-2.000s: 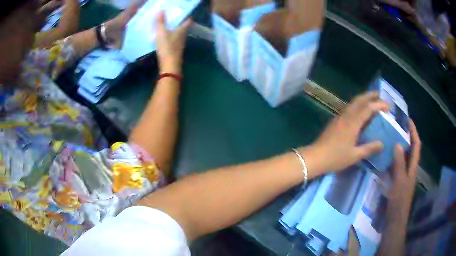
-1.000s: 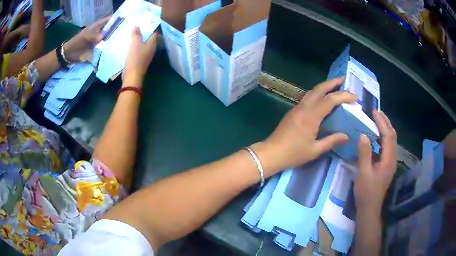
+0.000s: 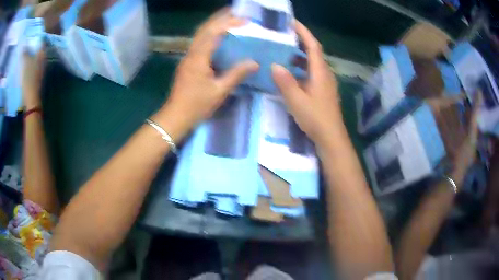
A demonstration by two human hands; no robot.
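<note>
A light blue and white folding carton [image 3: 260, 46] is held between my two hands at the top centre, its plain blue end facing me. My left hand [image 3: 205, 74] grips its left side, thumb on the blue end. My right hand [image 3: 309, 90] grips its right side, thumb also on the end. Below it, flat carton blanks [image 3: 219, 164] with printed dark cylinders and notched edges lie on the bench. The carton and my hands cover their far part.
Open erected cartons [image 3: 112, 46] stand at the upper left beside a neighbour's arm [image 3: 35, 131]. More open cartons [image 3: 402, 147] are at the right, by another person's arm [image 3: 437, 208]. The dark green bench [image 3: 120, 120] has a raised ledge behind.
The view has swung right, so my hands and the carton now appear at the centre and the cartons on the right have come into view. Both hands still hold the carton.
</note>
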